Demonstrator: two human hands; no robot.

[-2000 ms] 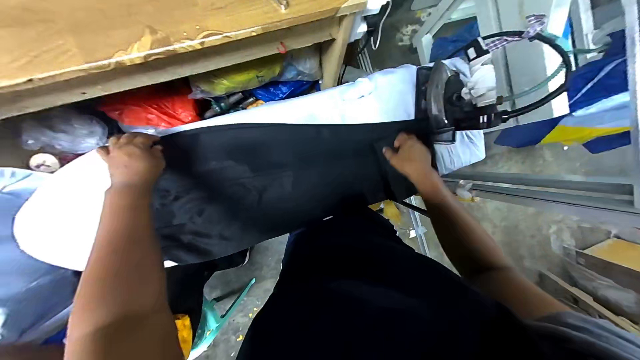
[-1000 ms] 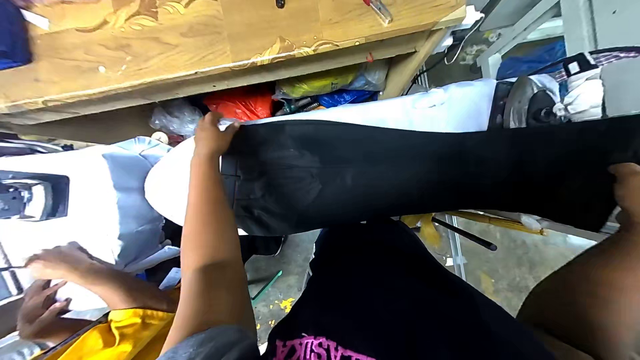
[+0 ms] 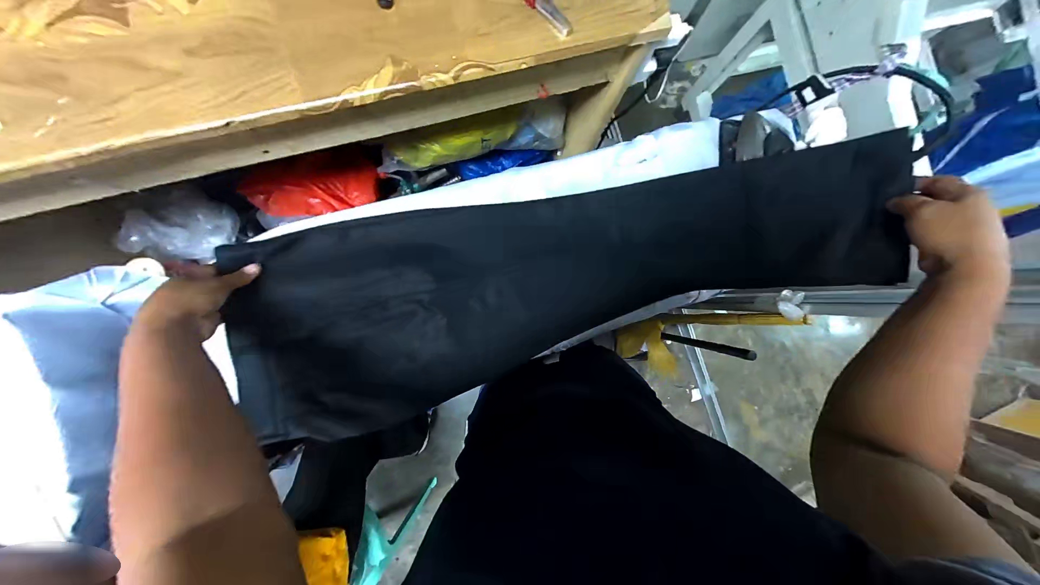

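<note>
A pair of black trousers, or a similar long black garment (image 3: 504,268), is stretched lengthwise over a white padded ironing board (image 3: 601,172). My left hand (image 3: 195,292) pinches its upper corner at the wide left end. At the narrow right end, my right hand (image 3: 946,219) grips the edge of the cloth, out past the board. Behind the cloth near that end stands an iron (image 3: 760,134), partly hidden, with a black hose or cord (image 3: 926,77) beside it.
A wooden table (image 3: 325,57) runs along the far side, with red (image 3: 313,183) and yellow (image 3: 455,140) plastic bags beneath it. Another light-covered board (image 3: 77,349) lies at left. A metal frame (image 3: 861,302) and a black rod (image 3: 711,347) are at right.
Two seconds ago my right hand lay on the cloth near the iron; now it holds the far right end. Another person's hands, at lower left one second ago, have mostly gone from view.
</note>
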